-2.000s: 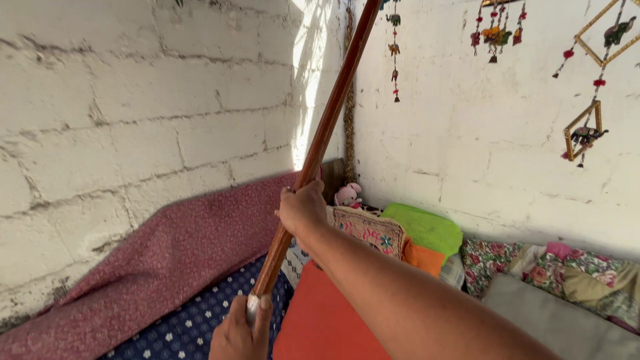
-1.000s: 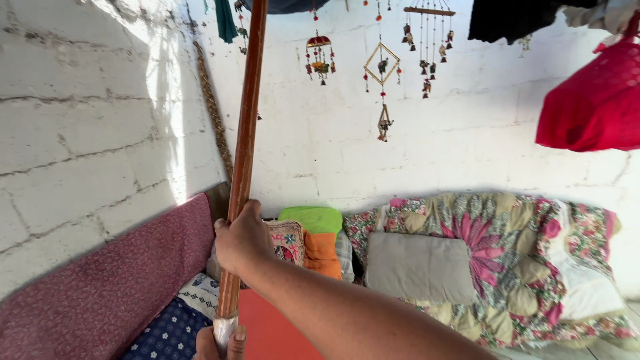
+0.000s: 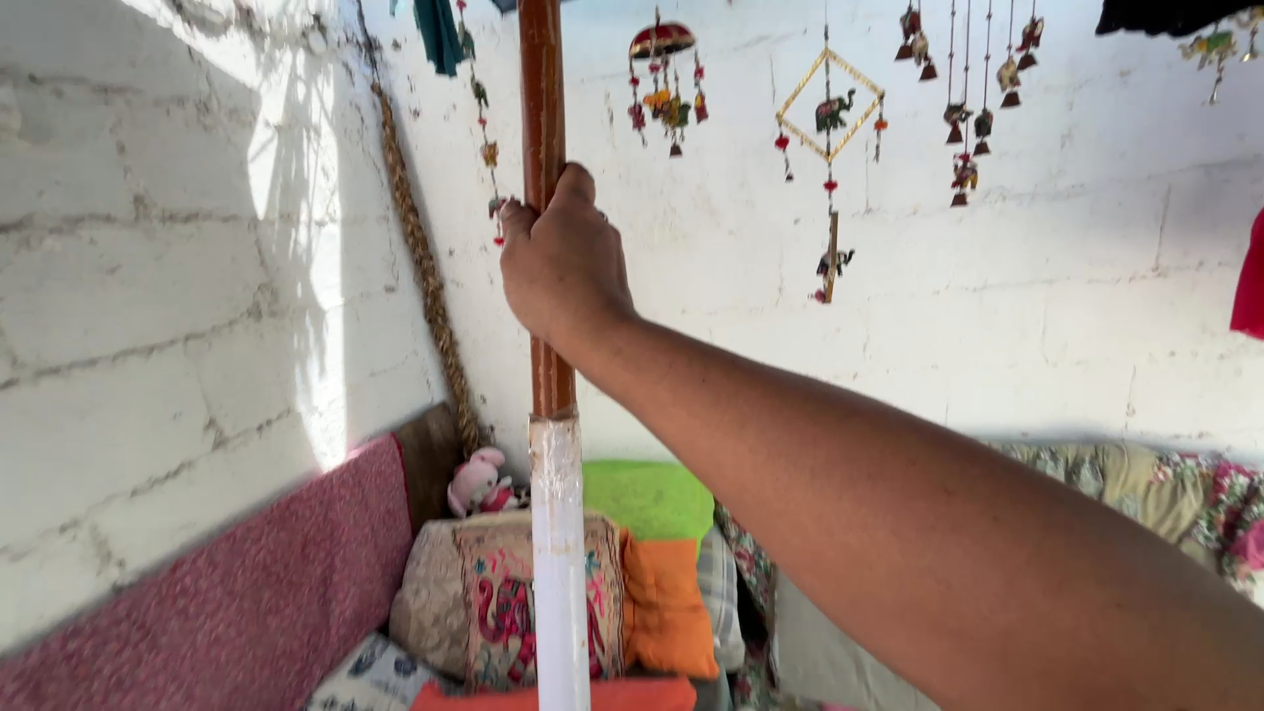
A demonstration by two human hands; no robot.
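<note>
A long upright pole (image 3: 544,109) crosses the middle of the head view, brown above and white below, with clear tape around the joint. My right hand (image 3: 568,257) grips its brown part, a little above the joint; the forearm reaches in from the lower right. The pole's upper end is out of frame, and its white part (image 3: 561,612) runs off the bottom edge. My left hand is out of view.
Behind the pole are an elephant-patterned cushion (image 3: 504,612), a green cushion (image 3: 647,499), an orange cushion (image 3: 671,602) and a pink plush toy (image 3: 479,484). A braided rope (image 3: 420,267) hangs at the corner. Hanging ornaments (image 3: 829,109) dangle before the white wall.
My left hand was on the lower part of the pole and has left the view. The pole leaned to the right two seconds ago and now stands nearly upright. The view has turned.
</note>
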